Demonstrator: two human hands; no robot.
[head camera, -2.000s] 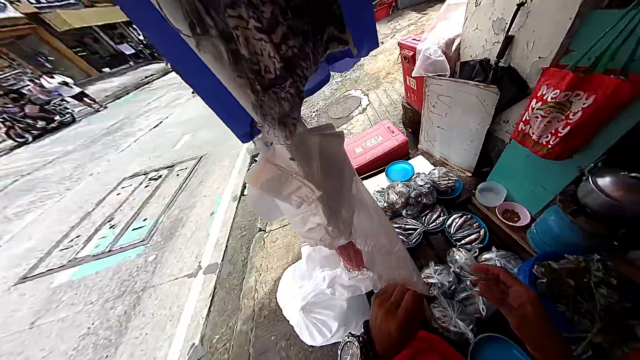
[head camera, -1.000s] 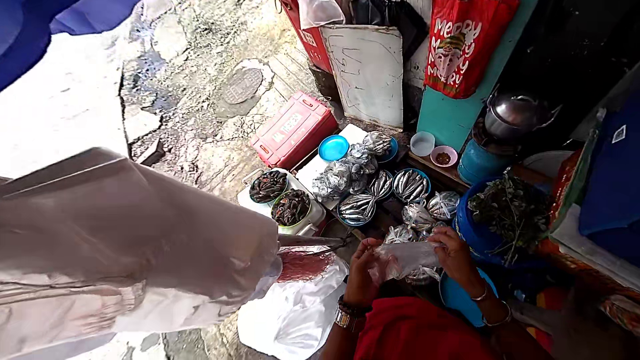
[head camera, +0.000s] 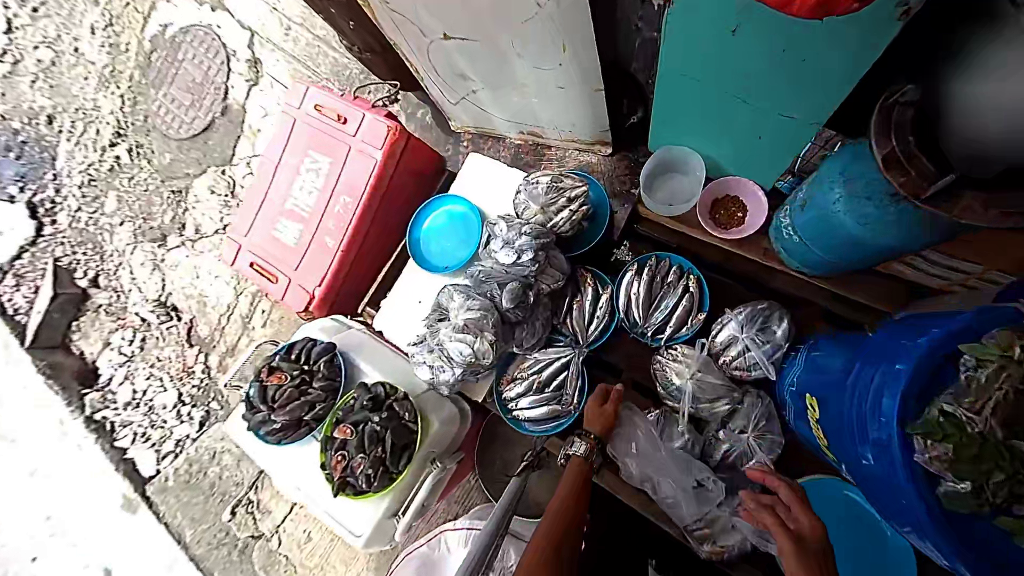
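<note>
My left hand (head camera: 602, 410), with a watch and bracelet at the wrist, is beside a blue plate of small silvery fish (head camera: 541, 389); its fingertips are near a clear plastic bag (head camera: 668, 472), and contact is unclear. My right hand (head camera: 780, 512) is half open at that bag's lower right, fingers spread, by a blue basin (head camera: 864, 528). Tied clear bags of fish (head camera: 694, 382) lie just above the plastic. Two more blue plates hold fish (head camera: 662, 300). More bagged fish (head camera: 456, 336) are piled on a white board (head camera: 400, 308) beside an empty blue plate (head camera: 445, 234).
Two bowls of mussels (head camera: 371, 440) stand on a white cooler (head camera: 344, 520) at left, below a red cooler (head camera: 320, 192) bearing writing. A blue bucket with leafy greens (head camera: 848, 392), a blue tank (head camera: 856, 212), a pink bowl (head camera: 733, 208) and a clear bowl (head camera: 672, 181) are at right.
A second ago both hands held the clear plastic bag between them; now they are farther apart, with the plastic lying low among the bagged fish. The view has moved closer over the plates.
</note>
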